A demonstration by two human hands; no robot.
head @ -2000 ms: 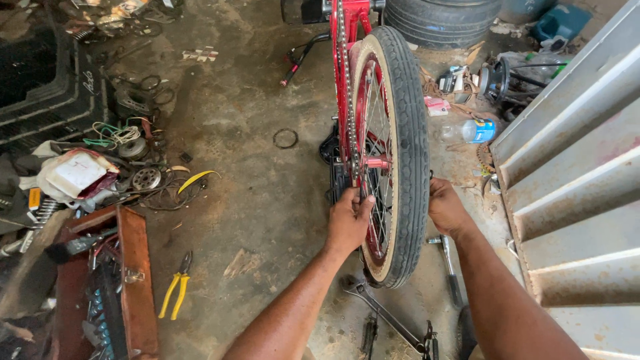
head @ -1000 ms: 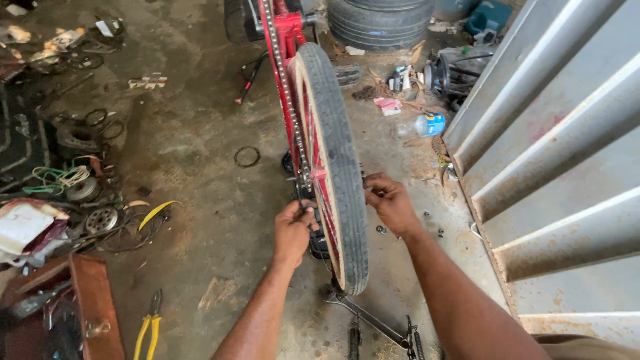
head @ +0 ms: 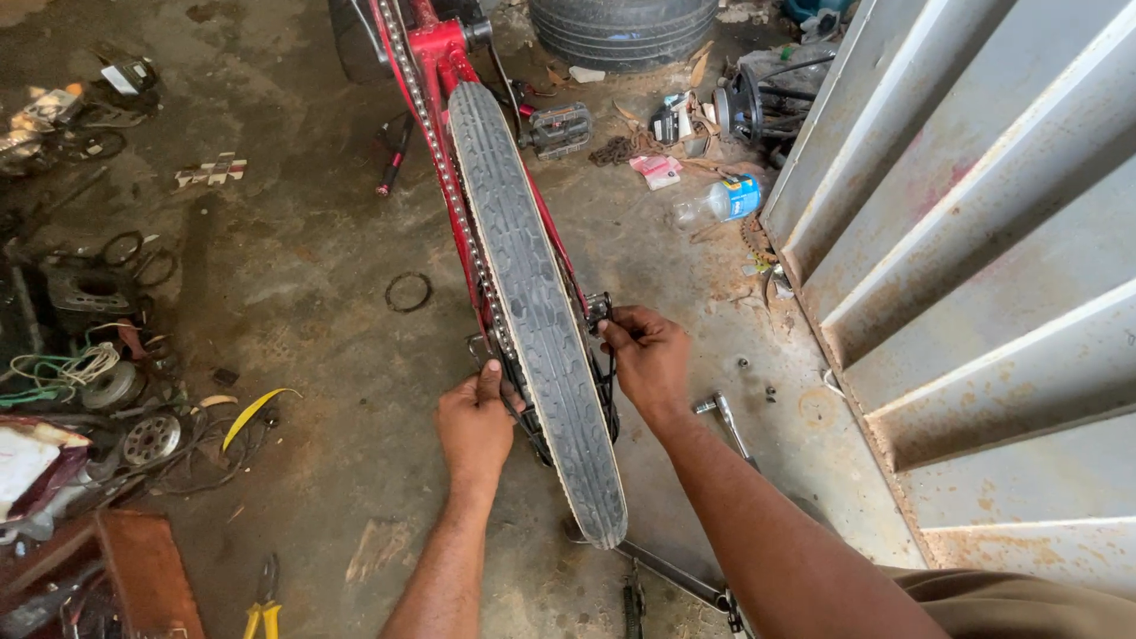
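A bicycle wheel's black tyre stands between the stays of a red bicycle frame. The chain runs along its left side. My left hand is at the axle area left of the wheel, thumb and fingers pinched on a thin dark part beside the chain. My right hand grips a small dark part at the axle end on the right side of the wheel. The fingers hide much of both parts. A ratchet wrench and small nuts lie on the floor right of my right hand.
Right is a corrugated metal panel. Ahead lie a large tyre, a pedal and a plastic bottle. A brown toolbox, yellow-handled pliers, a metal ring and scattered parts lie to the left.
The wheel now sits between both frame stays, its tread facing me; earlier it was turned more to show its spokes. My hands remain on either side of it. The view has shifted.
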